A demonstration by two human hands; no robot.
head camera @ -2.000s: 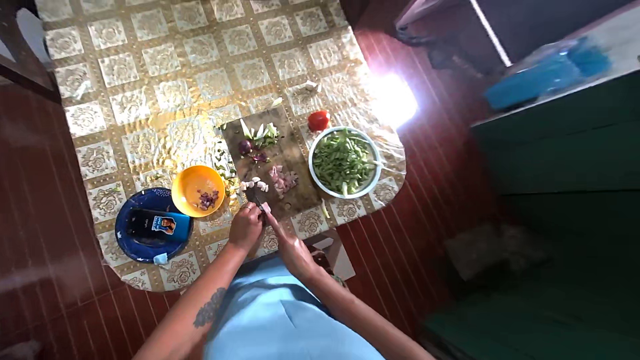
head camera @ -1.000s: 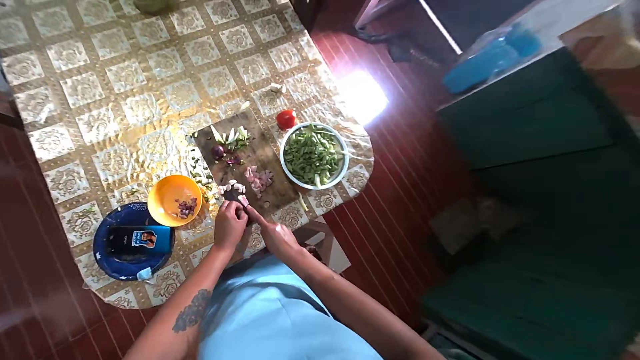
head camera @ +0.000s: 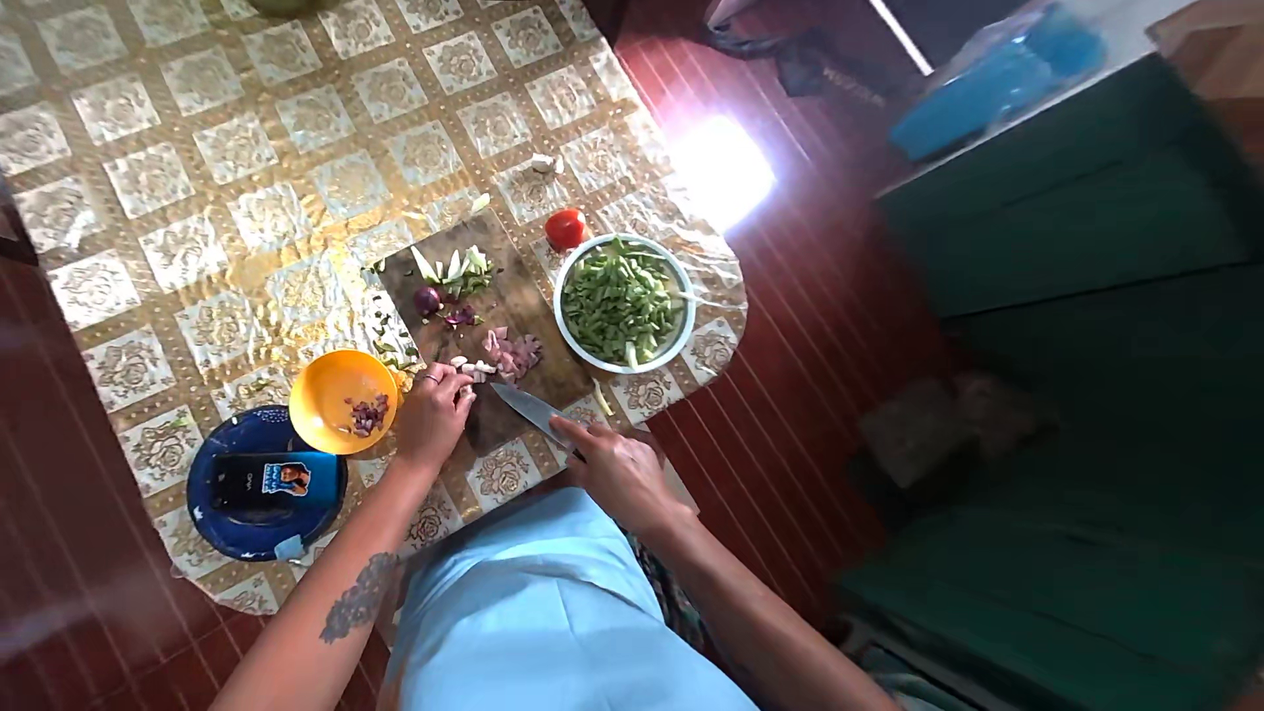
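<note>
My right hand [head camera: 614,466] grips the handle of a kitchen knife [head camera: 529,407], its blade lying over the lower part of a wooden cutting board [head camera: 538,341]. At the board's left edge, my left hand [head camera: 434,410] has its fingertips on small white pieces, perhaps garlic [head camera: 474,369]. Just beyond are chopped pinkish pieces [head camera: 513,353]. Farther up the board lie a purple onion [head camera: 428,301], purple scraps [head camera: 461,316] and pale green-white vegetable pieces [head camera: 459,272]. An orange bowl [head camera: 316,395] with chopped purple onion [head camera: 369,415] stands left of my left hand.
Right of the board stands a white-rimmed bowl [head camera: 687,341] of cut green vegetables [head camera: 622,301], with a red tomato [head camera: 566,229] behind it. A blue plate [head camera: 222,528] holding a phone [head camera: 237,481] is at the left. A garlic bulb [head camera: 545,164] lies on the patterned tablecloth [head camera: 351,183].
My right hand and the knife have moved back to the right, away from my left hand. One second ago both hands were close together over the board's near end.
</note>
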